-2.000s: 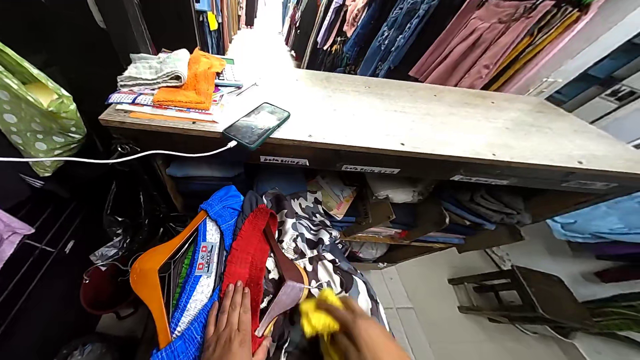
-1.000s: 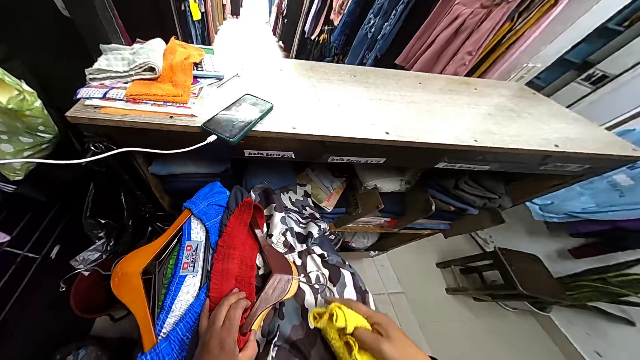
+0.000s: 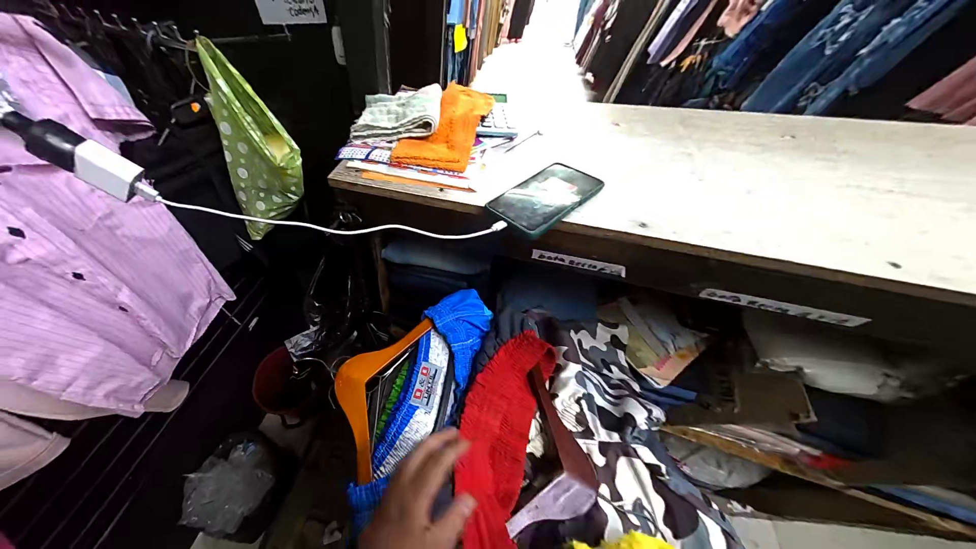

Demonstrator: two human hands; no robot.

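My left hand (image 3: 423,492) is low in the middle, fingers spread, at the left edge of a red gathered garment (image 3: 499,427); whether it touches the cloth is unclear. Left of it, an orange wooden hanger (image 3: 352,396) sits in a blue garment (image 3: 461,316) with a white lining and a brand label. A brown hanger (image 3: 564,435) lies between the red garment and black, white and grey camouflage cloth (image 3: 610,412). Only the top of a yellow cloth (image 3: 629,541) shows at the bottom edge. My right hand is out of view.
A wooden counter (image 3: 732,168) spans the back, bearing a phone (image 3: 545,198) on a white cable, an orange cloth (image 3: 450,126) and papers. Stuffed shelves are below. At left hang a pink striped shirt (image 3: 91,252) and a green dotted bag (image 3: 255,145); a red bucket (image 3: 282,385) stands lower.
My left hand has come off the red garment's lower part and moved left. My right hand, earlier holding the yellow cloth, has left the view. The view has swung left.
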